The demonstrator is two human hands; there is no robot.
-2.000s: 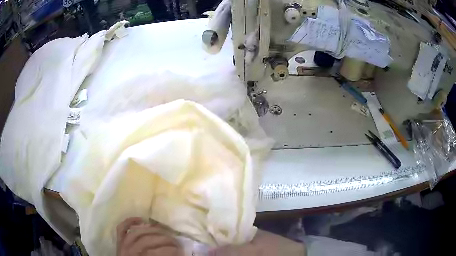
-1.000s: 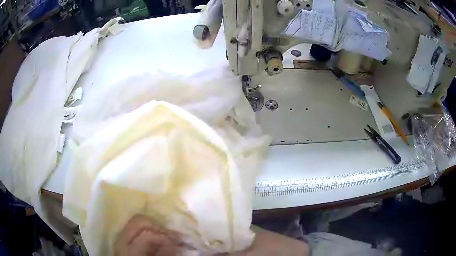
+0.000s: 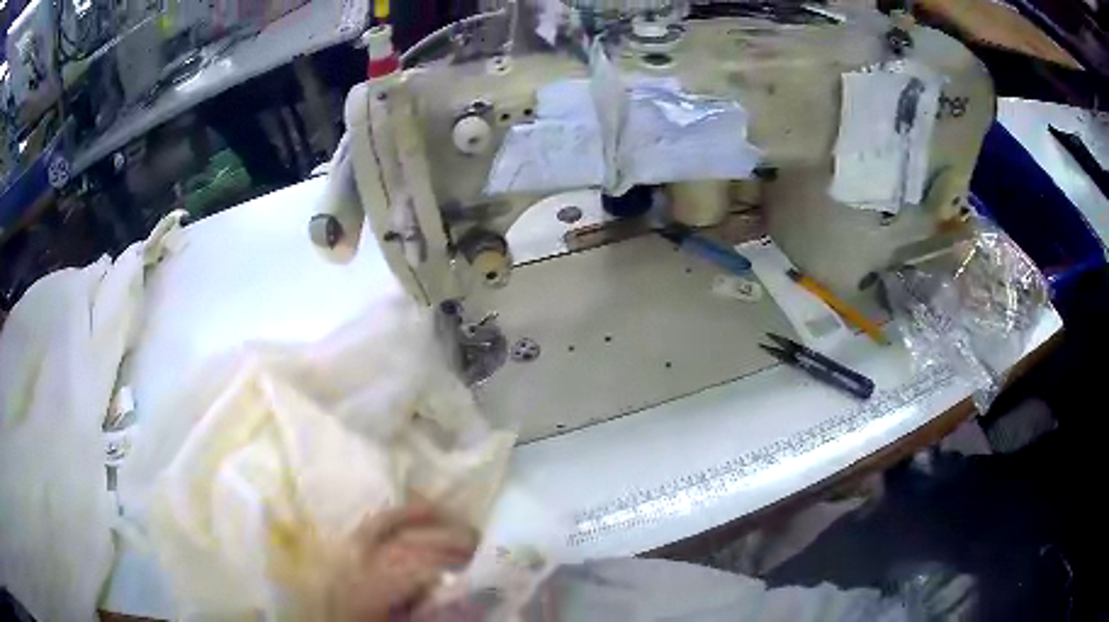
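Observation:
A cream garment (image 3: 262, 474) lies bunched at the lower left, partly on the table and partly over its front edge. My left hand (image 3: 411, 559) is blurred at the bottom, with the cloth gathered in its fingers. My right hand is mostly hidden by cloth; only a strip of wrist (image 3: 557, 598) shows beside the pale sleeve. Sheer, paler cloth reaches toward the presser foot (image 3: 482, 352) of the sewing machine (image 3: 395, 182). I cannot tell if any cloth is under the foot.
More cream cloth (image 3: 55, 425) hangs over the table's left side. Black thread snips (image 3: 821, 367), an orange pencil (image 3: 839, 306), a blue-handled tool (image 3: 711, 252) and a white strip (image 3: 791, 292) lie right of the needle. A crinkled clear bag (image 3: 973, 304) is at the right end.
The view has swung right and up, so the machine appears further left and lower. The bunched garment looks lower and more crumpled. My right hand is now largely covered.

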